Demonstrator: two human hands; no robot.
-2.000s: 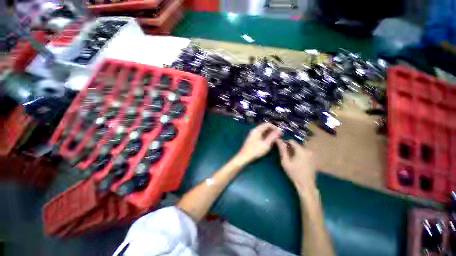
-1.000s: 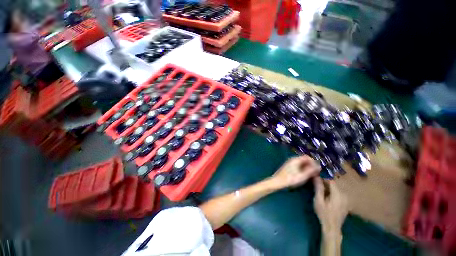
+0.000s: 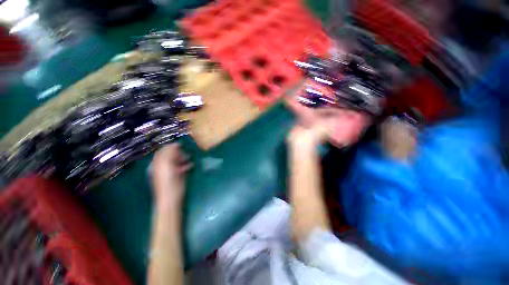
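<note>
The whole view is blurred. The heap of loose black parts (image 3: pixel 120 108) with bright glints lies at left and centre. My left hand (image 3: pixel 169 164) is just below the heap's near edge, its fingers curled; whether they hold a part is too blurred to tell. My right hand (image 3: pixel 307 131) is at the near edge of a pinkish-red shallow bin (image 3: pixel 349 125) piled with black parts (image 3: pixel 340 83); its fingertips and anything in them are unclear. A red pocket tray (image 3: pixel 254 33) stands beyond, with several dark pockets near its lower corner.
A tan cardboard sheet (image 3: pixel 223 114) lies under the heap on the green bench top (image 3: pixel 223 178). The filled red tray (image 3: pixel 72 222) is cut off at lower left. A person in blue (image 3: pixel 424 189) is close at my right, with a hand (image 3: pixel 399 139) near the bin.
The view has swung to the right, bringing the bin and the person in blue into the picture. My hands have moved apart; my right hand has gone right to the bin.
</note>
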